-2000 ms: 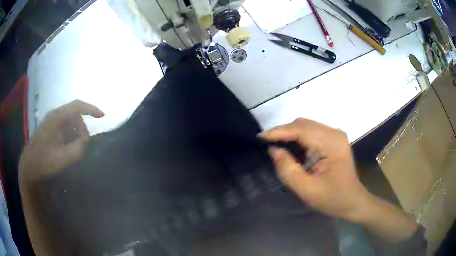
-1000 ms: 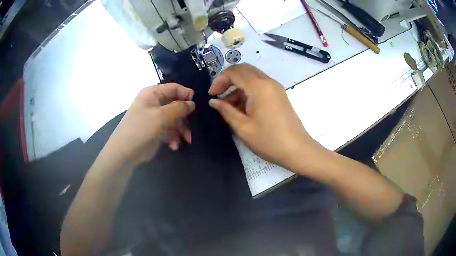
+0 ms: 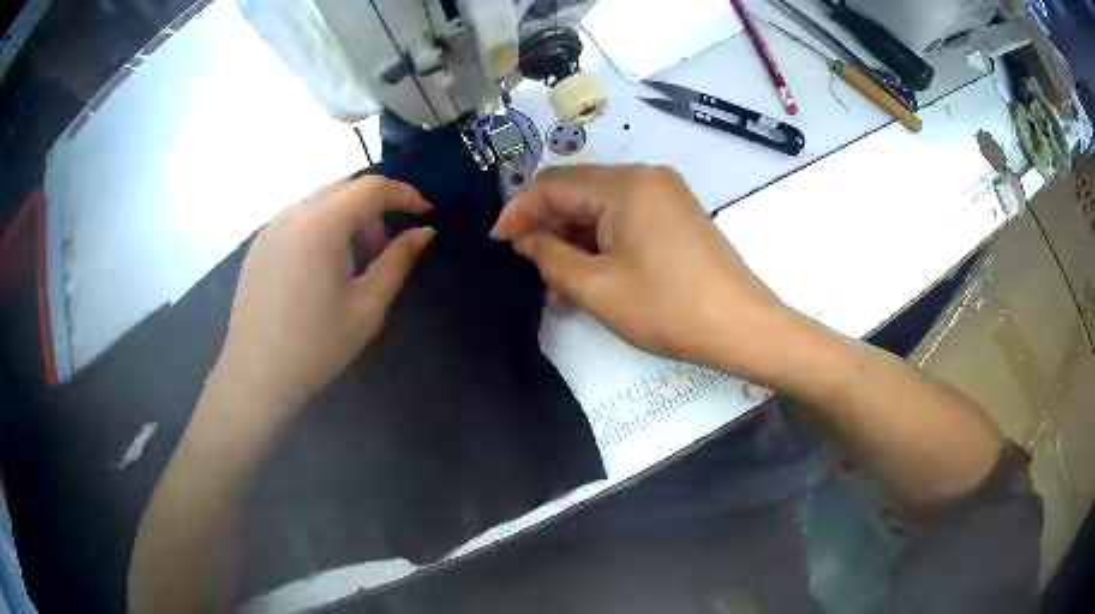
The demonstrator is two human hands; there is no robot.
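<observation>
The black fabric piece (image 3: pixel 444 396) lies over the white table, its far end at the presser foot (image 3: pixel 483 146) of the white sewing machine (image 3: pixel 420 60). My right hand (image 3: pixel 600 240) pinches the fabric's right edge between thumb and fingertips, just in front of the needle plate (image 3: pixel 519 142). My left hand (image 3: pixel 318 264) is over the fabric to the left, thumb and forefinger close to each other; whether cloth is between them is hard to tell. The needle tip is too small to make out.
Thread snips (image 3: pixel 733 120), a red pencil (image 3: pixel 769 60), a tan-handled tool (image 3: pixel 877 96) and a black-handled tool (image 3: pixel 883 46) lie right of the machine head. A cream round part (image 3: pixel 579 96) sits beside the needle area. A cardboard box (image 3: pixel 1009 372) stands at the right.
Both hands came from wide apart to near the presser foot, then the left hand drew slightly back left. The fabric's near right corner now lies spread over the table's front.
</observation>
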